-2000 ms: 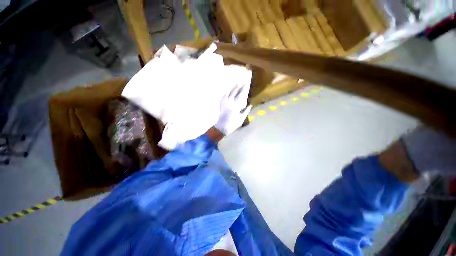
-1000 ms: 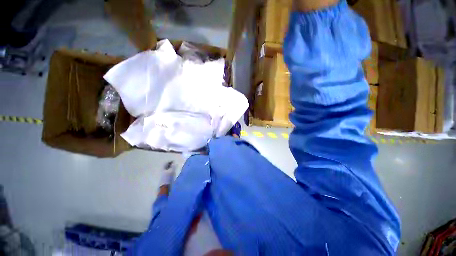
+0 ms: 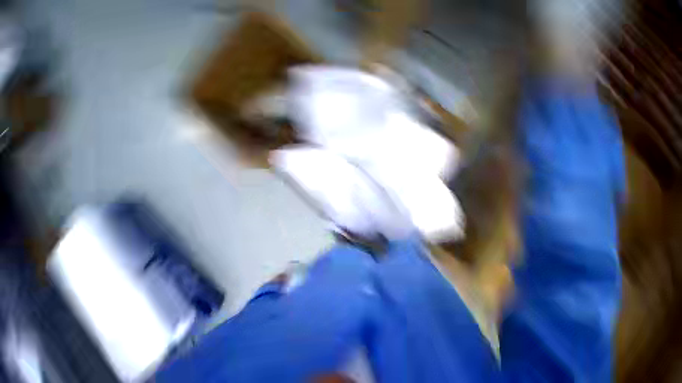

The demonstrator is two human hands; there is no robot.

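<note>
The whole view is motion-blurred. White soft sheets (image 3: pixel 374 135) lie in a crumpled heap in front of me, beside and partly over an open brown carton (image 3: pixel 247 67). My right arm in its blue sleeve reaches up along the right side. My right hand (image 3: pixel 570 41) is a pale blur near the top edge, and its fingers cannot be made out. My left hand (image 3: pixel 293 278) shows only as a small blurred pale patch beside my blue clothing, left of centre. What either hand holds cannot be told.
A dark blue base with white material (image 3: pixel 105 292) on it stands at the lower left. Grey floor (image 3: pixel 164 157) lies between it and the carton. Blurred brown shapes, perhaps cartons (image 3: pixel 650 247), fill the right side.
The view has turned, so the carton and white sheets sit further right and tilted. The blue base with white material shows more fully. My right hand has come faintly into view; the blur is stronger.
</note>
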